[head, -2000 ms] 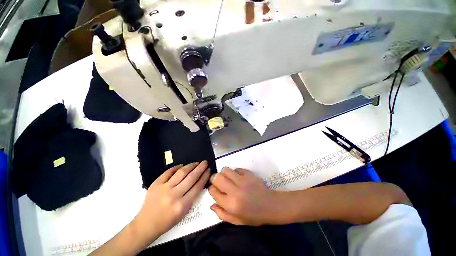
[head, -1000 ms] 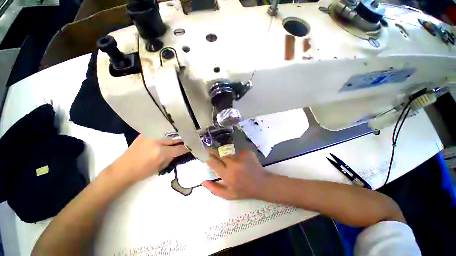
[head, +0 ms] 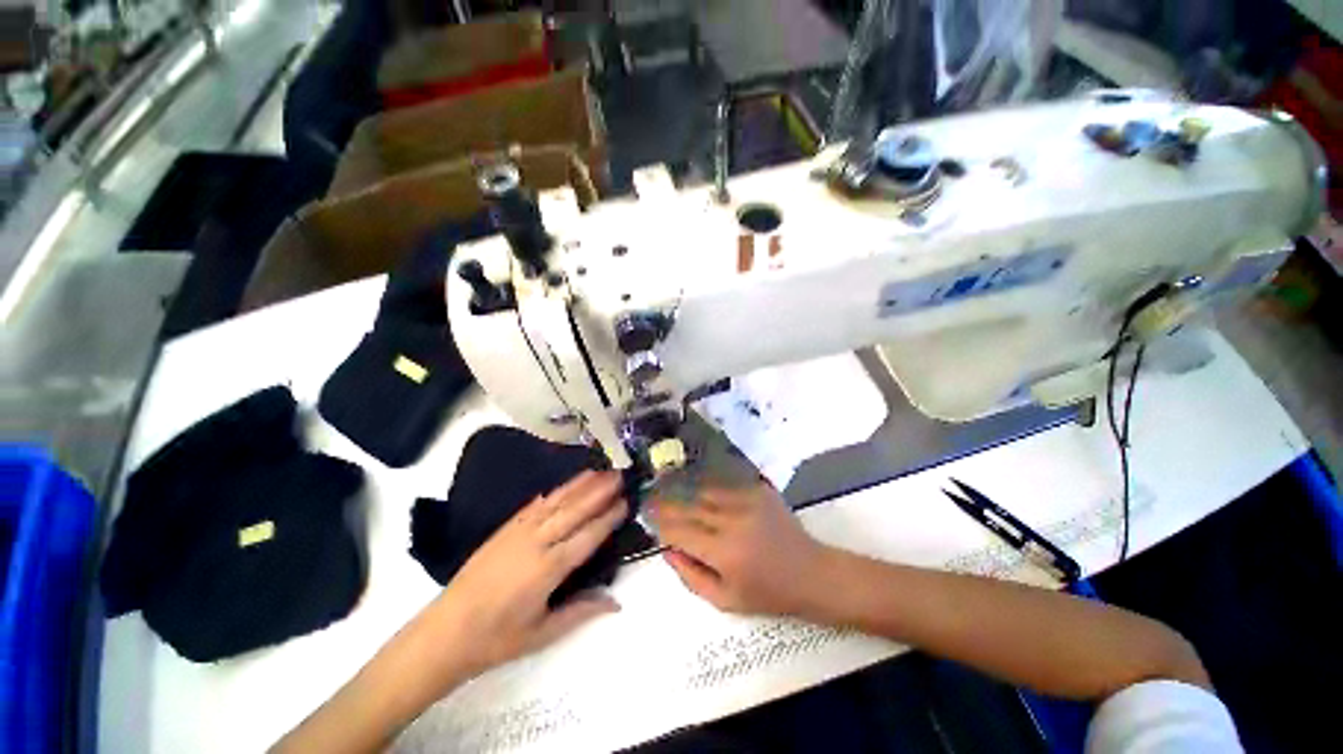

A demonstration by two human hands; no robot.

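A black fabric panel (head: 508, 479) lies under the left end of the off-white sewing machine (head: 825, 280), its right part at the presser foot (head: 631, 469). My left hand (head: 516, 567) lies over the panel, fingers together on top and thumb at its near edge, holding it down. My right hand (head: 744, 548) is just right of the needle area with bent fingers; whether its fingertips grip the fabric is hidden. Black stacked pieces with a pale yellow ticket (head: 256, 533) lie at the left. Another ticketed black piece (head: 386, 386) lies behind them.
Black thread snips (head: 1016, 530) lie right of my right hand. A white scrap (head: 810, 413) is under the machine arm. A black cable (head: 1127, 442) hangs at the right. A blue bin (head: 44, 589) stands at the left edge. Open cardboard boxes (head: 442, 140) stand behind the table.
The view has pulled back and shows more background. My left hand has moved from beside the needle onto the fabric's near part. More of the black panel shows; my right hand stays near the needle.
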